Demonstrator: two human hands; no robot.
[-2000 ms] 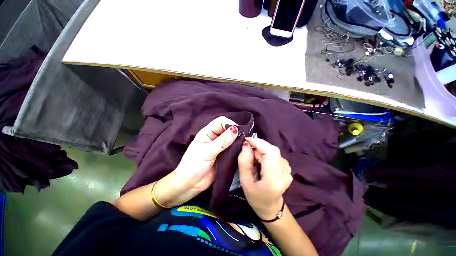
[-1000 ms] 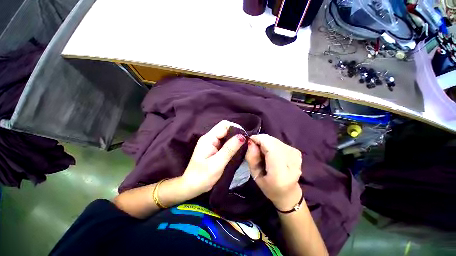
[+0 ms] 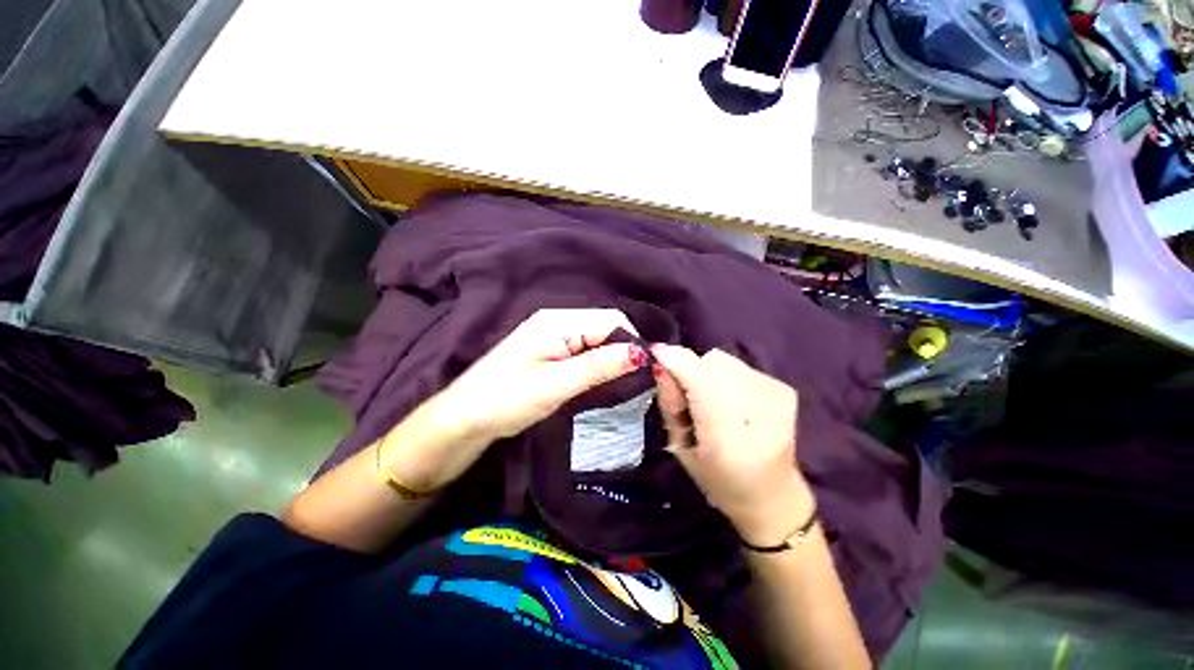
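A dark plum garment (image 3: 773,314) lies spread over the lap and reaches up to the table edge. My left hand (image 3: 537,373) pinches the garment's folded edge between thumb and fingers. My right hand (image 3: 736,425) has its thumb and fingertips closed at the same edge, touching or almost touching the left fingertips. What the right fingertips hold is too small to tell; no needle or thread can be made out. A white label (image 3: 610,436) shows inside the garment below the hands, with small pale lettering under it.
The white table (image 3: 498,79) bears a phone on a stand (image 3: 770,46), a grey mat (image 3: 851,183) with loose small black pieces (image 3: 969,199), and a plastic container. A grey fabric bin (image 3: 197,262) stands left, with plum cloth beside it. More dark cloth (image 3: 1074,484) lies right.
The garment has turned and opened below the hands, so the white label now shows in full. Both hands stay together at the edge, a little further right than at first.
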